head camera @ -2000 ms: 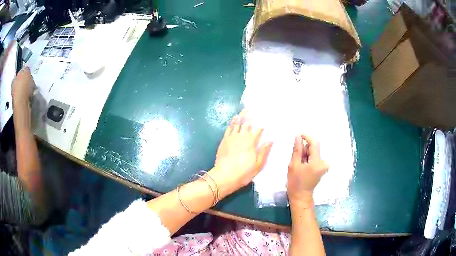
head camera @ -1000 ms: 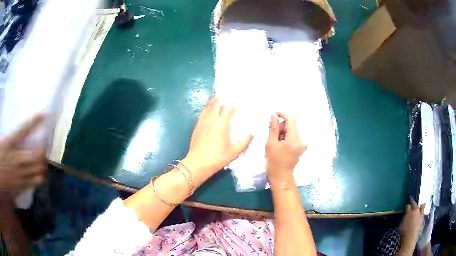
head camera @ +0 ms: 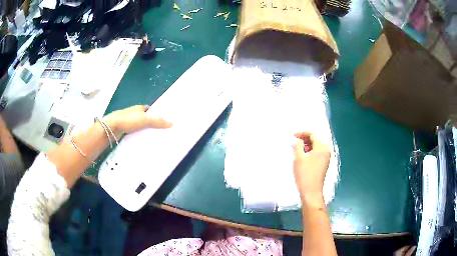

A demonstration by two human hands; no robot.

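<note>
My left hand (head camera: pixel 143 120) grips a long white finished unit (head camera: pixel 175 127) by its left long edge, thumb on the white top. The unit lies slanted, a small dark switch window at its near end. My right hand (head camera: pixel 313 162) is over the right part of the stack of poly bags (head camera: pixel 275 130), fingertips curled together; whether they pinch a bag edge cannot be told in the glare. The unit's upper right end meets the stack's left edge. A brown cardboard sleeve (head camera: pixel 285 22) arches over the far end of the stack.
An open carton (head camera: pixel 401 80) stands at right, with bagged units (head camera: pixel 428 200) on edge below it. A pale work mat (head camera: pixel 65 95) and dark parts (head camera: pixel 90 20) are at left. Yellowish scraps (head camera: pixel 220 15) lie at the far side. Another person's arm (head camera: pixel 7 145) shows at far left.
My left hand has left the bag stack and moved left, taking hold of the unit. The unit now lies before me. My right hand stays over the stack.
</note>
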